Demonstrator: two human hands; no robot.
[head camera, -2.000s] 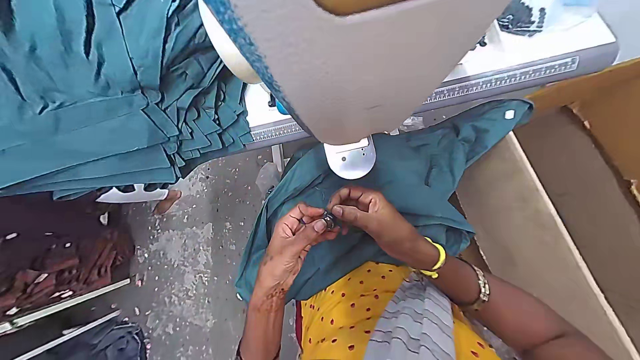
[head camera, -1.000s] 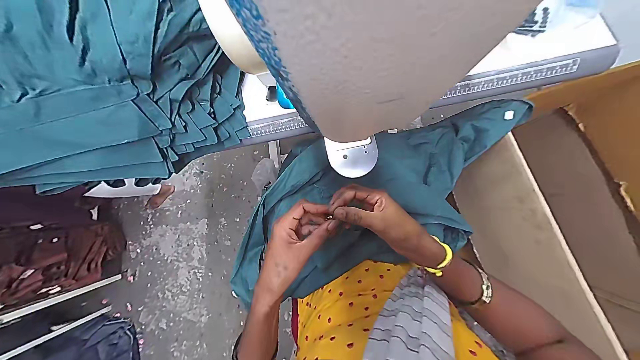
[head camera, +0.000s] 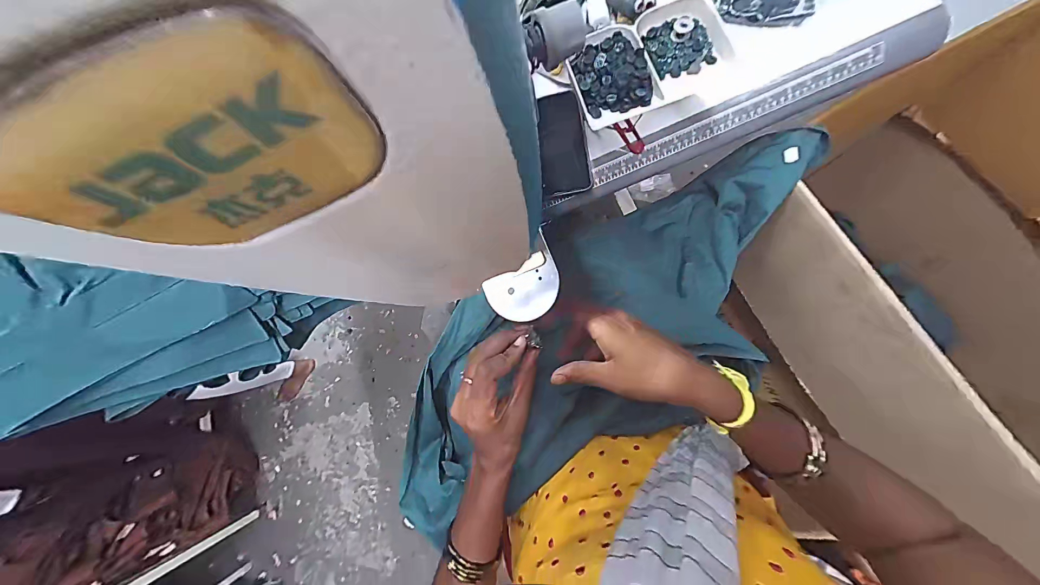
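Between the thumb and fingertips of my left hand (head camera: 496, 390) is a small dark metallic piece (head camera: 531, 338), too small to name surely. My right hand (head camera: 638, 361) is to the right of it, blurred, thumb and fingers apart, with nothing visible in it. Both hands are over a teal garment (head camera: 642, 268) that lies across my lap. Just above them is the rounded white metal end (head camera: 524, 292) of a Jack sewing machine (head camera: 431, 162).
Trays of dark buttons (head camera: 613, 73), a dark phone-like slab (head camera: 564, 142) and red-handled snips (head camera: 629, 136) are on the machine table. Teal garments (head camera: 122, 341) are stacked at left, brown cloth (head camera: 162, 487) below. A cardboard box (head camera: 861, 325) stands at right.
My right hand has come away from my left, which still has the small piece. The view has shifted, so the machine's badge and the button trays now show.
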